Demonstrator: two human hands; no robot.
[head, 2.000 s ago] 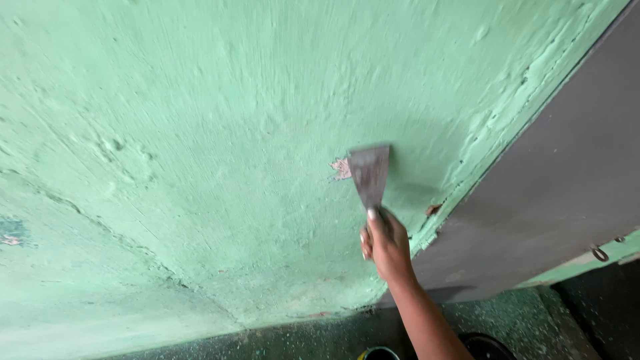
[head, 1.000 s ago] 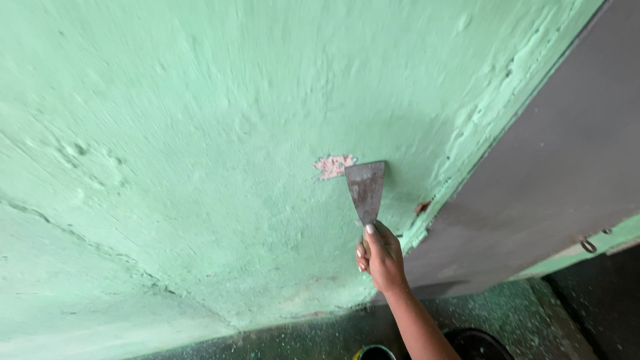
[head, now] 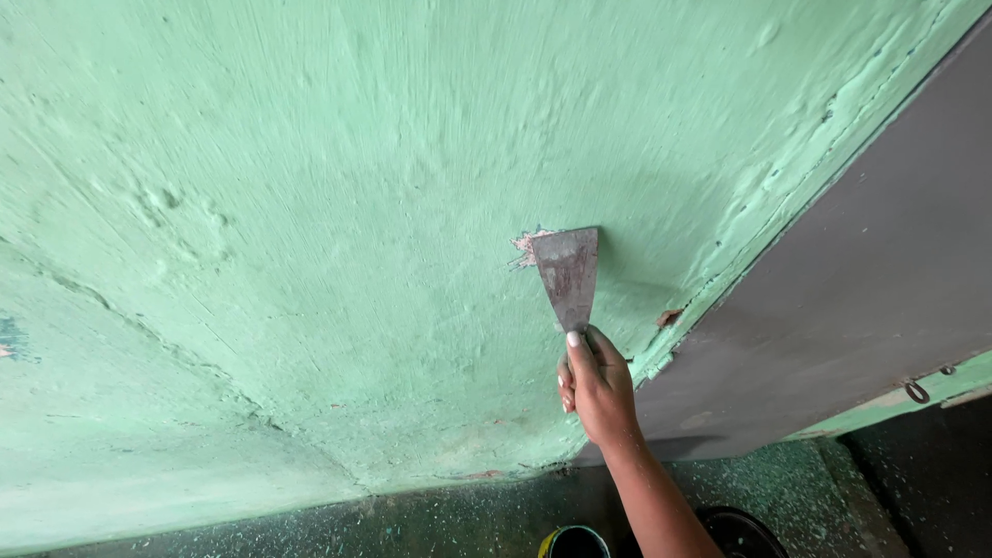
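Note:
My right hand [head: 597,384] grips the handle of a metal paint scraper [head: 570,271], thumb on top near the base of the blade. The broad blade edge lies at the green painted wall [head: 387,194], over the right part of a small bare pinkish patch [head: 525,249] with ragged edges. Gray stains mark the blade. My left hand is out of view.
A gray door panel [head: 814,294] with a metal ring [head: 917,392] stands at the right beside the wall's cracked edge. Below, an open can [head: 575,542] and a black round container [head: 744,535] sit on a dark floor [head: 387,523] strewn with paint flakes.
The scraper has moved back and forth about the bare patch, which it partly covers now. One second ago more of the patch showed left of the blade.

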